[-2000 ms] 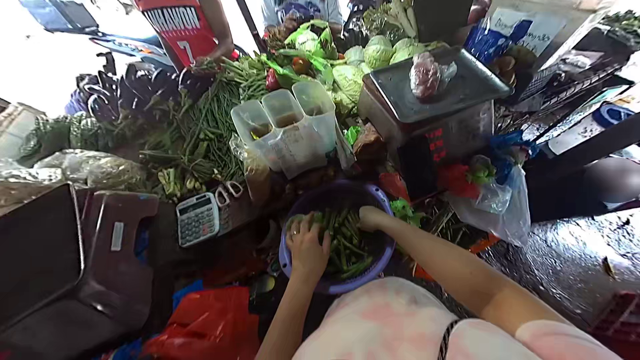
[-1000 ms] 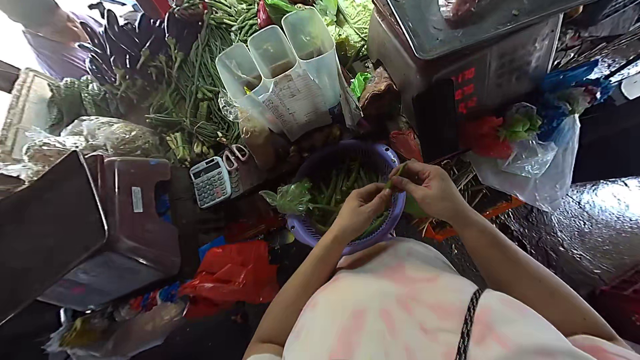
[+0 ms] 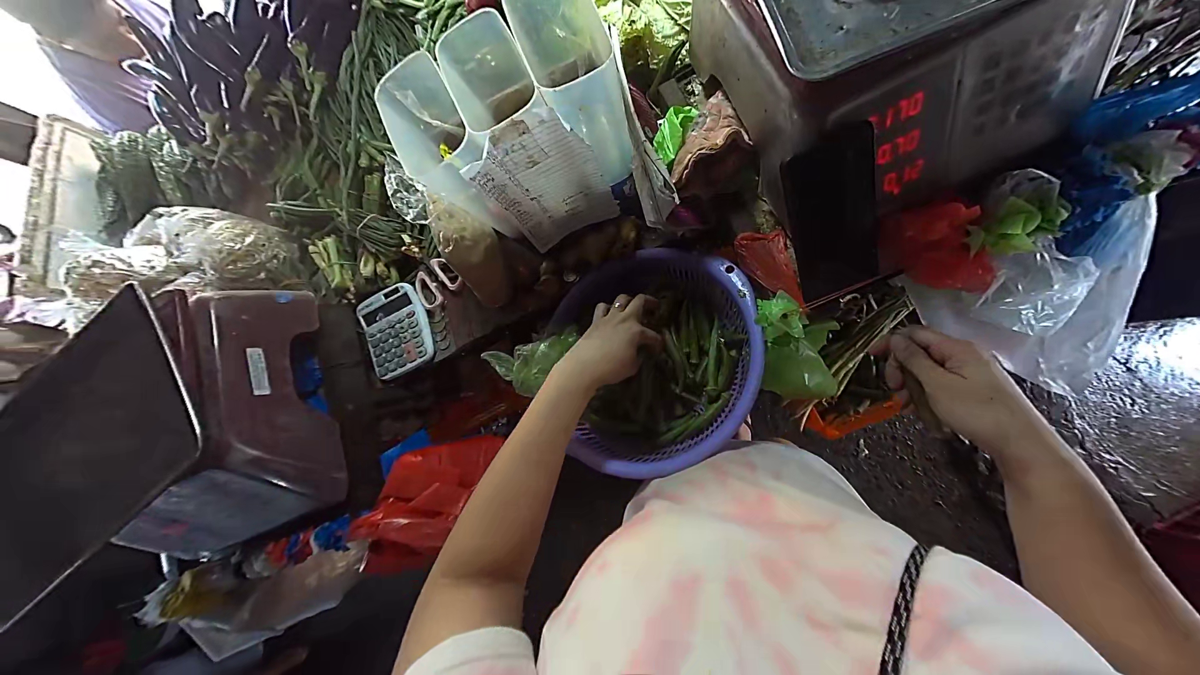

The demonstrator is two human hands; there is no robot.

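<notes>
A round purple plastic basket (image 3: 750,375) holds many long green pods that look like okra (image 3: 698,347). My left hand (image 3: 614,342), with a ring on one finger, reaches into the basket's left part; its fingertips are among the pods, and whether they grip any is hidden. My right hand (image 3: 937,380) is right of the basket, beside a bundle of thin dry stalks (image 3: 867,328), with fingers curled around something dark and narrow that I cannot make out. A green plastic bag (image 3: 797,361) lies between the basket and that hand.
A digital scale (image 3: 909,84) stands at the upper right with plastic bags (image 3: 1059,272) hanging beside it. Clear plastic containers (image 3: 487,70), a calculator (image 3: 396,333) and scissors (image 3: 433,281) are behind and left. Eggplants (image 3: 225,75) lie at the upper left, a brown plastic box (image 3: 267,375) below.
My hands were together over the basket's right edge one second ago. The left has moved down into the basket; the right has moved away to the right. The view has moved closer.
</notes>
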